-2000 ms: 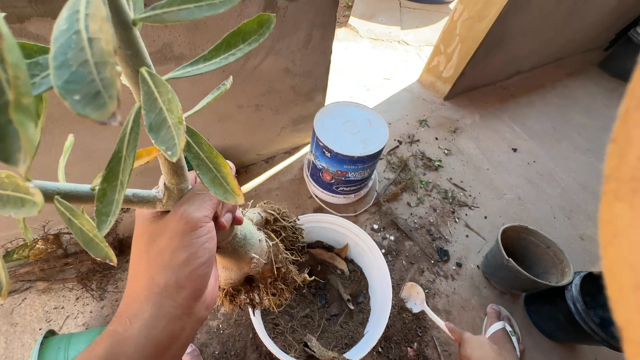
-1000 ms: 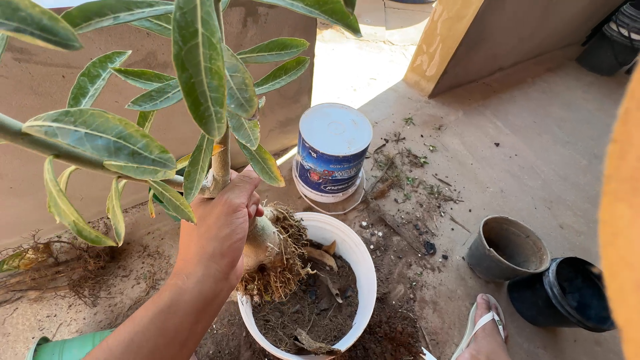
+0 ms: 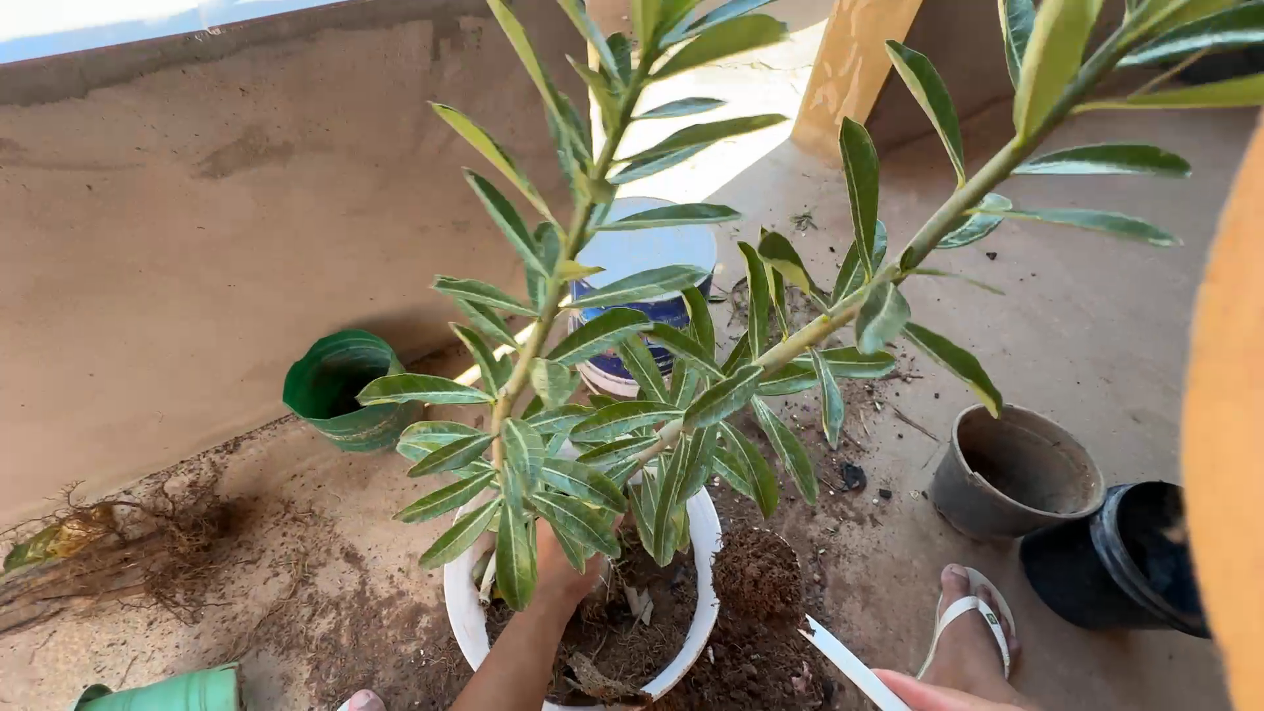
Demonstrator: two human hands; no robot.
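Note:
A leafy plant with long green leaves and branching stems (image 3: 829, 321) stands over a white plastic bucket (image 3: 709, 583) that holds dark soil and dry leaves. My left hand (image 3: 573, 573) reaches into the bucket beneath the foliage; leaves cover its fingers and the plant's base, so its grip cannot be seen fully. Low on the right, my right hand (image 3: 938, 691) is shut on the white handle of a scoop (image 3: 854, 664), cut off by the frame's lower edge. The handle's far end lies at a heap of brown soil (image 3: 760, 632) beside the bucket.
A blue paint bucket (image 3: 647, 257) stands behind the plant. On the right are a grey pot (image 3: 1017, 474) and a black bucket (image 3: 1106, 563), near a sandalled foot (image 3: 973, 622). Left are a green pot (image 3: 346, 390), another green container (image 3: 163, 691) and an uprooted stump (image 3: 128, 563) by the wall.
The plant's root ball, earlier held at the white bucket's rim, is now hidden under the foliage over the bucket. My left hand has moved down into the bucket. The view has shifted.

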